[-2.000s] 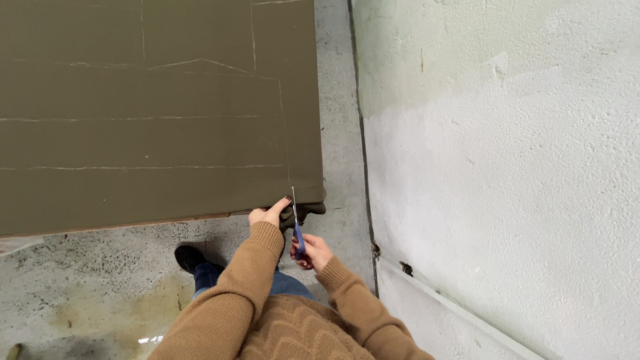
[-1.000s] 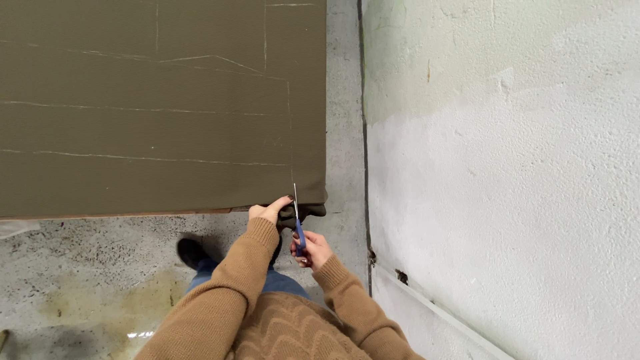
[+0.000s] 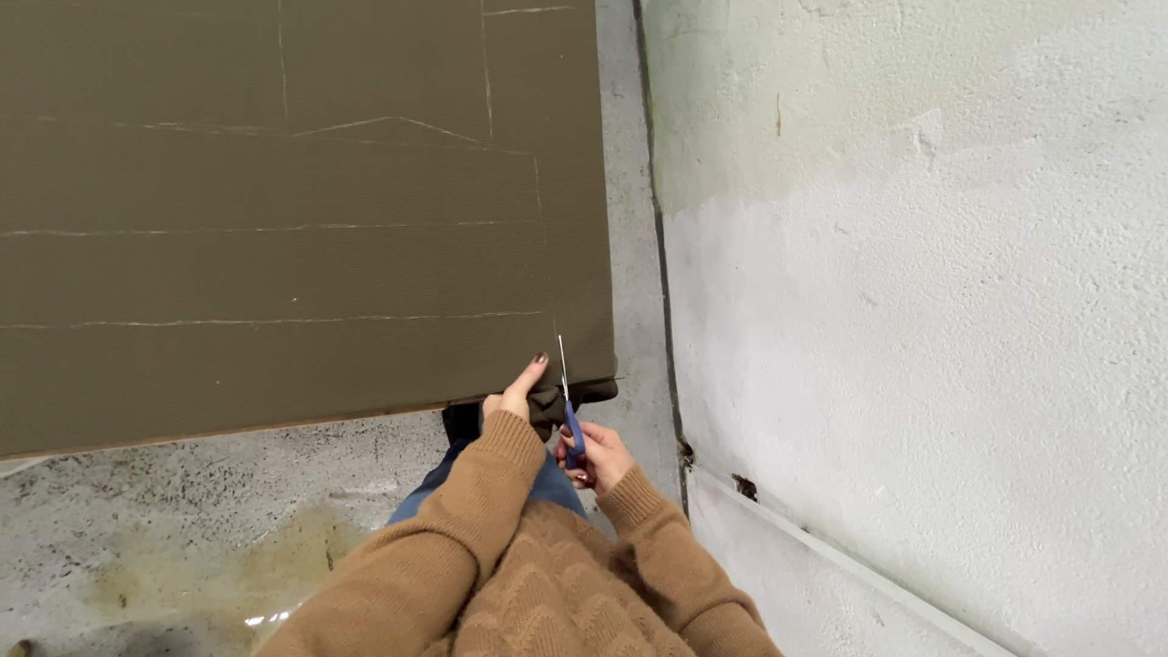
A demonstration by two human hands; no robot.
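Olive-brown fabric [image 3: 365,274] with chalk lines lies over a table and hangs bunched at its near right corner. My right hand [image 3: 595,456] is closed around the blue handles of a pair of scissors [image 3: 573,429]. One blade lies over the fabric near the end of a faint chalk line; the other blade is not clearly seen. Just left of the blade, my left hand [image 3: 520,388] holds the fabric at the table edge, thumb on top and fingers hidden below.
A rough white wall [image 3: 867,319] stands to the right, with a pipe or ledge [image 3: 858,566] low along it. A narrow strip of concrete floor [image 3: 634,228] runs between table and wall. Stained, wet-looking floor [image 3: 210,538] shows at lower left. The table's wooden edge [image 3: 274,426] shows under the fabric.
My foot at the lower left has moved right, closer under my left hand. Both hands stay at the fabric corner, with the scissors still in my right hand.
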